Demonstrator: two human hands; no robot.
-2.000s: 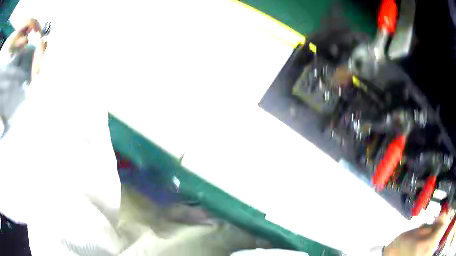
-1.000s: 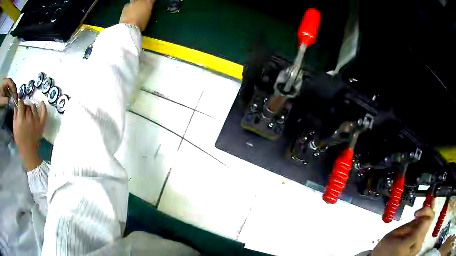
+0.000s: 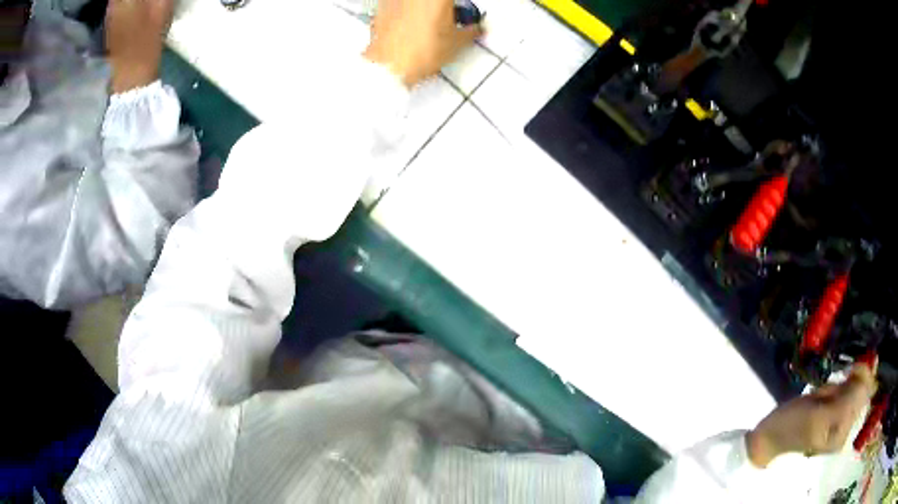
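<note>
My left hand [image 3: 418,39] is near the top of the view, above the white bench top. Its fingertips hold a small dark round watch head [image 3: 468,13], partly hidden by the fingers. My right hand [image 3: 812,423] is at the lower right, with its fingers closed around a red clamp handle [image 3: 866,362]. That handle belongs to a station of the black clamping fixture [image 3: 581,108], which runs diagonally down the right side. Two more red handles [image 3: 760,215] [image 3: 825,313] lie over toward the bench front. The nests under the clamps are too dark to read.
A coworker's hand [image 3: 138,39] and striped sleeve are at the upper left. A round part [image 3: 233,4] lies near the top edge. The white bench top [image 3: 591,276] has a green front edge [image 3: 443,295]. A yellow edge strip [image 3: 576,20] is behind. Another red handle [image 3: 874,423] is at far right.
My left hand has come back from the green surface behind the bench to above the white top, now with a dark round part. My right hand stays at the clamp handle. The view has shifted.
</note>
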